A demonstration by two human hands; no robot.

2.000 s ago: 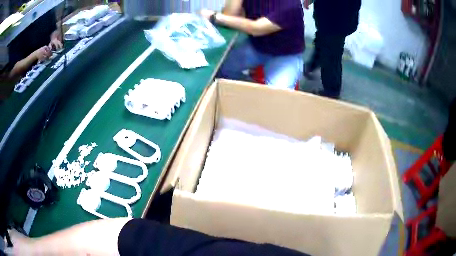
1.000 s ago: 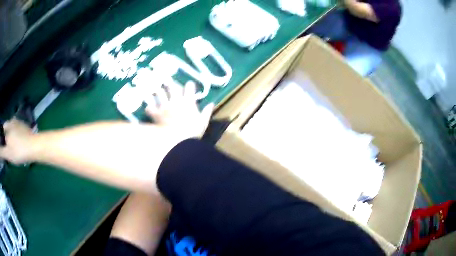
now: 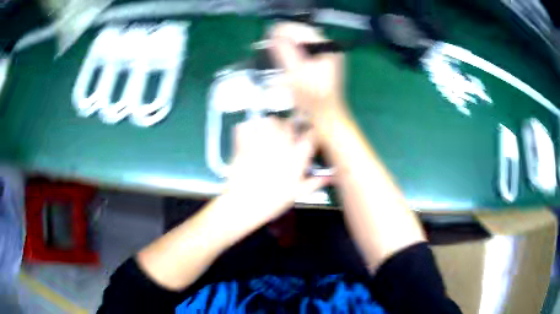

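Observation:
White loop-shaped housings (image 3: 214,132) lie at the middle of the green bench, partly hidden by my hands. My left hand (image 3: 264,150) is over them, badly blurred; whether it grips one cannot be told. My right hand (image 3: 310,70) is above and beyond it, closed around a dark tool (image 3: 322,47), possibly a glue gun. The tool's tip is not clear. Three more housings (image 3: 144,73) lie side by side at the left. Two white loops (image 3: 508,162) lie at the far right. Small white pieces (image 3: 454,80) are in a loose pile at the right rear.
A black fan-like box (image 3: 402,30) stands beside the pile. The open brown carton (image 3: 522,257) is below the bench edge at the right. A red stool (image 3: 60,221) is at the lower left. A pale strip (image 3: 500,75) runs along the bench's far side.
The view has swung left. My left hand has moved from the right-hand row of housings to the middle. Both hands are now close together, and fewer housings remain in that row.

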